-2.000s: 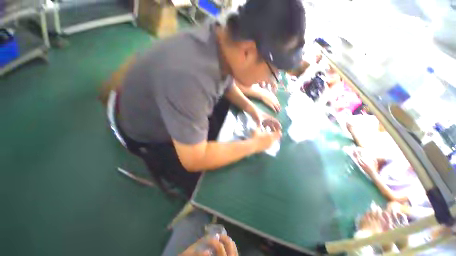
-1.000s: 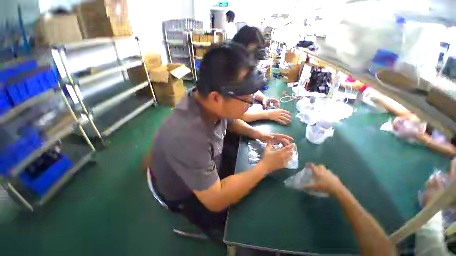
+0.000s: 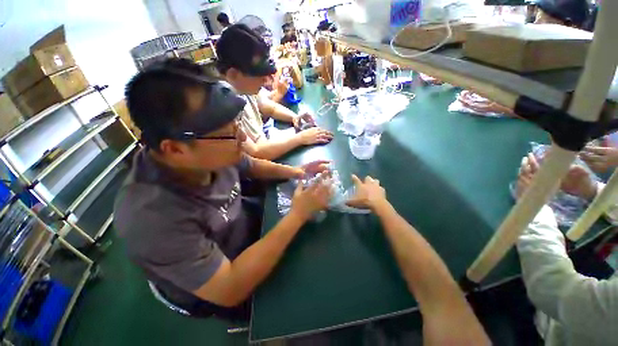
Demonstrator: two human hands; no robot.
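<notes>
My left hand (image 3: 368,194) reaches in from the lower right, low over the green table (image 3: 318,270). Its fingers are on the near edge of a clear, crinkly poly bag (image 3: 349,205), and the bag lies between my hand and the left neighbour's hands (image 3: 315,192). Those hands hold shiny clear plastic; the film overlaps there, so I cannot tell one piece from another or what is inside. My right hand is not in view.
A clear cup-shaped part (image 3: 364,146) stands beyond my hand, before a whitish heap of clear parts (image 3: 369,111). A cream pipe post (image 3: 515,226) rises at the right. Another person's hands hold clear film (image 3: 562,196) behind it. A raised shelf carries cardboard boxes (image 3: 525,47).
The view has swung right. My left hand has gone from holding the bag over the bare tabletop to beside the neighbour's hands. The hand with a clear part at the bottom edge is out of view.
</notes>
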